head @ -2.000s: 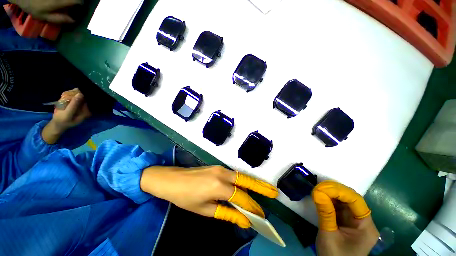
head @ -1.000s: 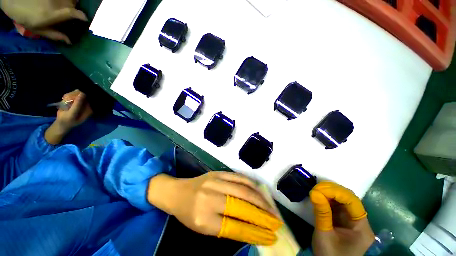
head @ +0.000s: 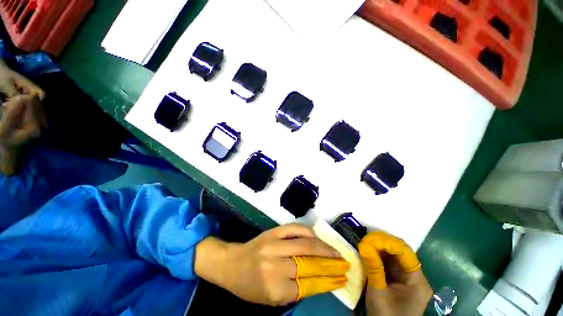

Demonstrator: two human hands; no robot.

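Note:
Black glossy watch units lie in two rows on the white mat (head: 426, 105). The end unit of the near row (head: 349, 227) is partly hidden by my hands and a cloth. My left hand (head: 278, 265), with yellow finger cots, holds a folded cream cloth (head: 341, 262) against that unit's near side. Its fingertips are partly hidden by the cloth. My right hand (head: 395, 271), also in yellow cots, has curled fingers gripping the unit's right edge. It is cut off by the bottom edge. Another near-row unit (head: 299, 195) lies just left of the cloth.
A red foam tray with black units (head: 457, 46) is at the back right. A grey boxy holder (head: 525, 185) and white paper-like material (head: 525, 271) are at right. White sheets (head: 143, 28) and stacked red trays (head: 49, 21) are upper left. A co-worker's hands (head: 21, 108) show at left.
My left hand has brought the cloth from below the mat's edge up against the end unit. My right hand stays at that unit. The view has shifted, showing more of the red tray.

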